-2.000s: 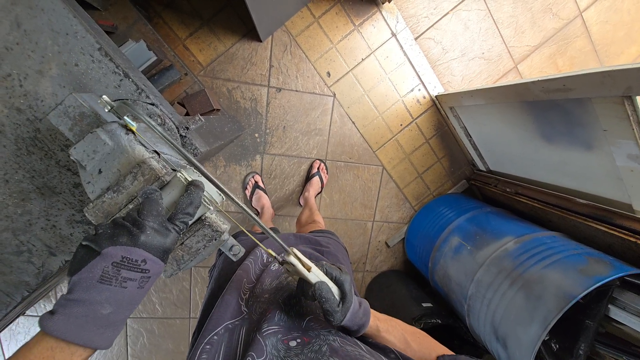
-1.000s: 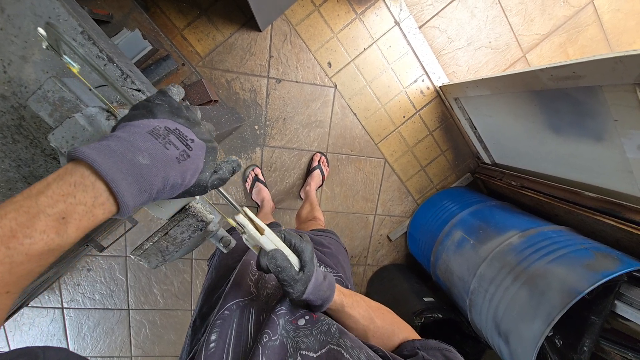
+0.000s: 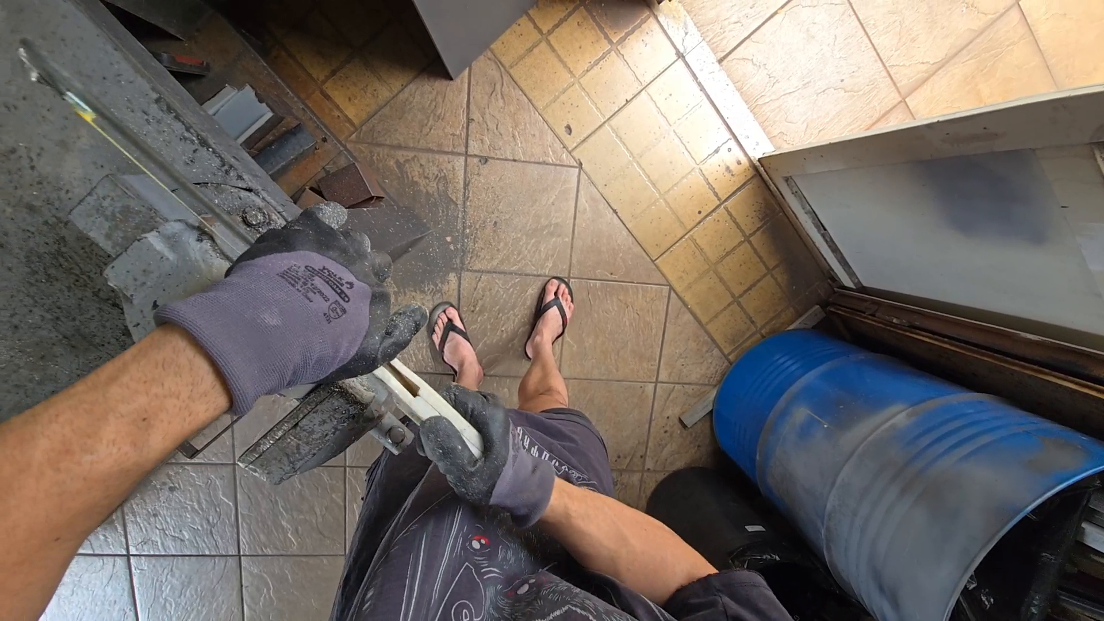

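A hacksaw (image 3: 142, 142) lies diagonally across a metal bench vise (image 3: 168, 267) at the bench edge. My right hand (image 3: 483, 453), in a grey glove with dark coated fingers, is closed on its off-white handle (image 3: 418, 397). Farther up the saw, my left hand (image 3: 297, 302), gloved alike, is wrapped over the frame just ahead of the handle; it hides the middle of the saw and much of the vise. The saw's far end, with a yellow mark on the blade, reaches out over the bench top. Whether the blade touches anything is hidden.
The grey metal bench (image 3: 52, 336) fills the left side, with metal offcuts (image 3: 246, 116) on a shelf beside it. A blue drum (image 3: 888, 431) lies on its side at the right, near a black container (image 3: 716, 517). My feet in flip-flops stand on the tiled floor (image 3: 526, 216).
Two seconds ago my left hand was at the vise, below the saw; it has since moved onto the saw's frame. The right hand has kept its hold on the handle.
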